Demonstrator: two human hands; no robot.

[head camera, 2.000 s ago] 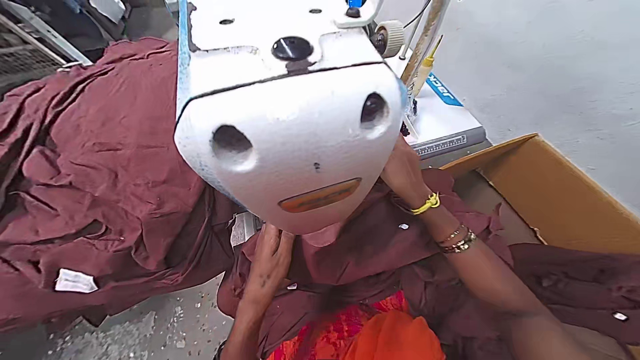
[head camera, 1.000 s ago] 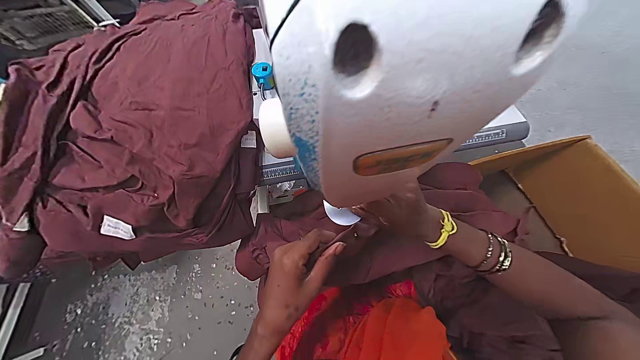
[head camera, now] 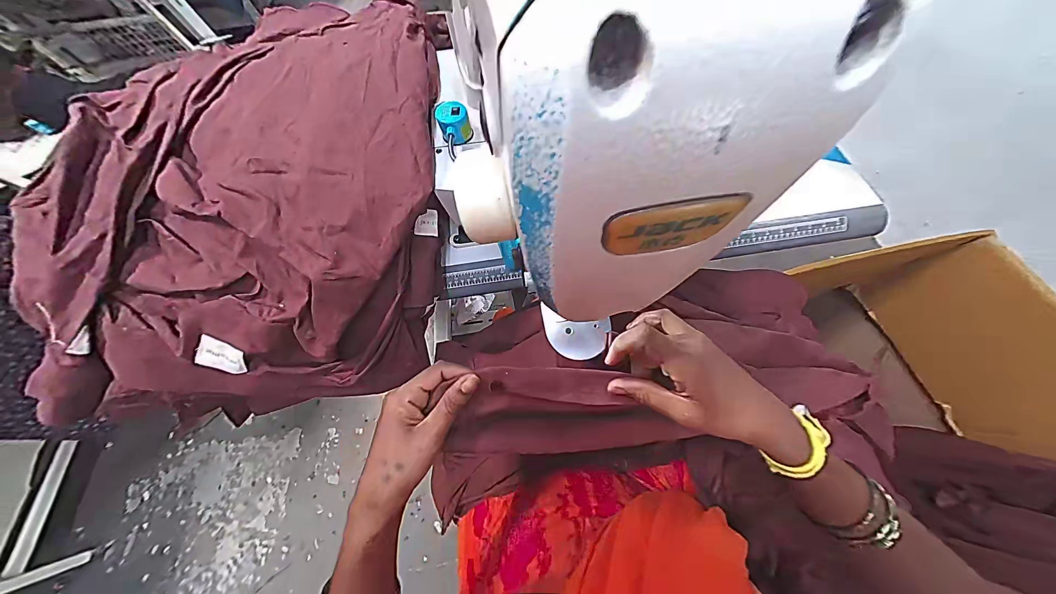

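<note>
Maroon fabric (head camera: pixel 544 412) lies across my lap below the white head of a Jack sewing machine (head camera: pixel 660 157). My left hand (head camera: pixel 425 412) pinches the fabric's folded edge between thumb and forefinger, left of the machine's round white guard (head camera: pixel 575 332). Just right of that guard, my right hand (head camera: pixel 681 371) rests at the same fold, its thumb on the cloth and its fingers bent; whether it grips the cloth is unclear. A small dark spot shows on the fold near my left fingertips. The needle area is hidden behind the machine head.
A heap of maroon garments (head camera: pixel 289 190) with white labels lies at the left, beside the machine bed. A cardboard box (head camera: pixel 965 338) stands at the right, with more maroon cloth (head camera: pixel 973 503) below it. Scraps litter the grey floor (head camera: pixel 223 503) at lower left.
Both hands were close together at the fabric a second ago; now they are apart, with the folded edge stretched between them. The view has shifted since the oldest frame.
</note>
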